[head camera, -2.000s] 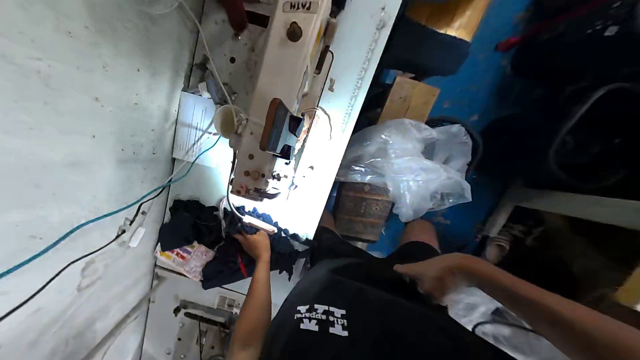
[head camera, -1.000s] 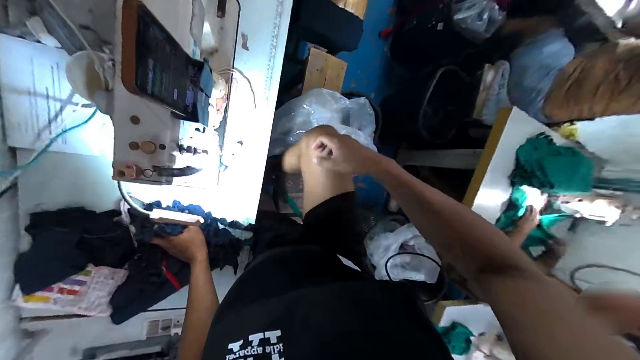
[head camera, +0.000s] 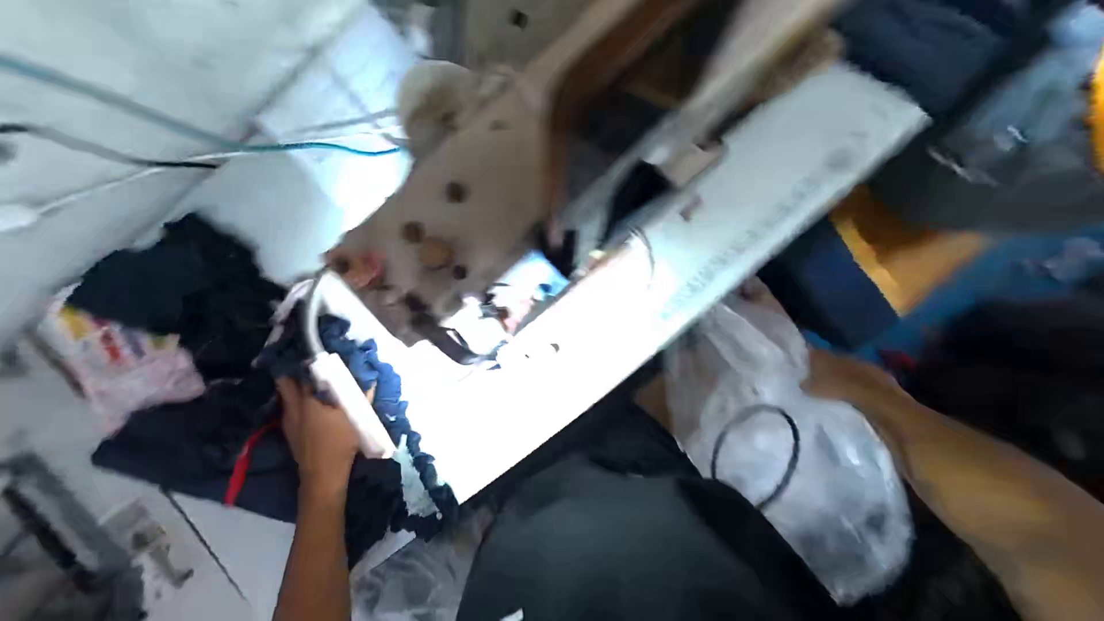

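At the lower left, my left hand (head camera: 319, 427) rests on dark navy gathered fabric (head camera: 392, 388) beside the sewing machine (head camera: 466, 198). A slim white lamp bar (head camera: 352, 405) on a curved neck lies over that hand and partly hides its fingers, so its grip cannot be made out. My right hand (head camera: 759, 302) is mostly hidden at the top of a clear plastic bag (head camera: 793, 466); its forearm comes in from the right, blurred. Whether the fingers hold the bag cannot be told.
The lit white machine table (head camera: 569, 345) runs diagonally, its edge beside my lap. More dark cloth (head camera: 172, 276) and a printed pink-and-white packet (head camera: 121, 354) lie at the left. A teal cable (head camera: 319, 147) crosses the wall side. A wooden piece (head camera: 906, 250) stands at the right.
The view has swung and is blurred. My right hand, a closed fist over my leg one second ago, is now by the plastic bag. My left hand remains at the navy fabric.
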